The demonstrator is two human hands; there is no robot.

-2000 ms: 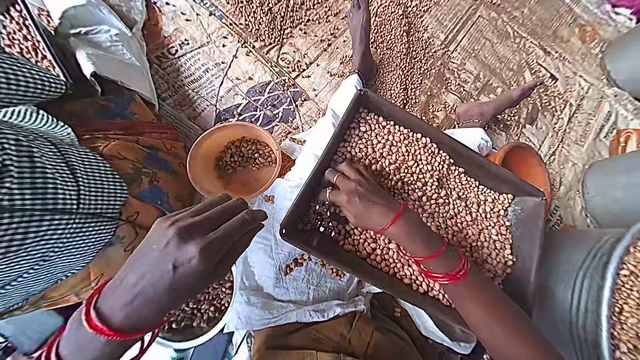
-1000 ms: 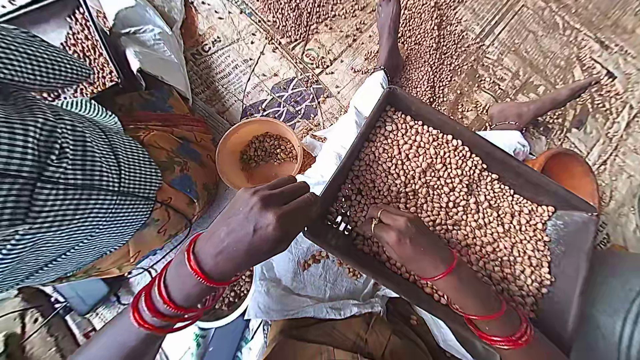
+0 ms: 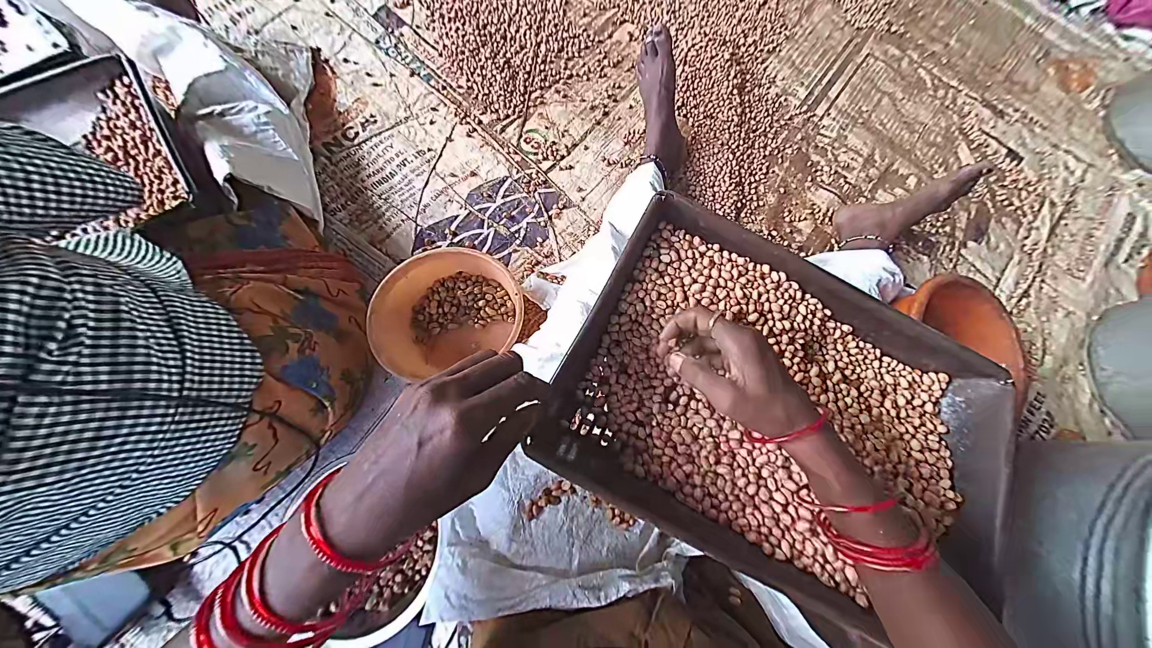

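A dark metal tray (image 3: 819, 270) full of brown nuts (image 3: 720, 477) rests across my lap over a white cloth (image 3: 504, 558). Holes show in the tray's left corner. Beside that corner is my left hand (image 3: 459, 423), its fingers bent near the tray's edge; whether it grips anything cannot be told. My right hand (image 3: 738, 369), with a ring and red bangles, is over the nuts with fingers curled and thumb near the fingertips; any nut between them is not discernible. An orange plastic bowl (image 3: 387, 306) with some nuts stands left of the tray.
A person in checked cloth (image 3: 117, 396) sits at left, near another tray (image 3: 63, 99) of nuts. Nuts (image 3: 513, 54) lie heaped on printed sheeting. An orange bowl (image 3: 981, 315) and a grey metal container (image 3: 1080, 540) are at right. A white-rimmed container (image 3: 405, 612) is below my left arm.
My left hand, over the white cloth two seconds ago, has moved to the tray's left corner. My right hand has lifted out of the nuts near that corner and shifted toward the tray's middle.
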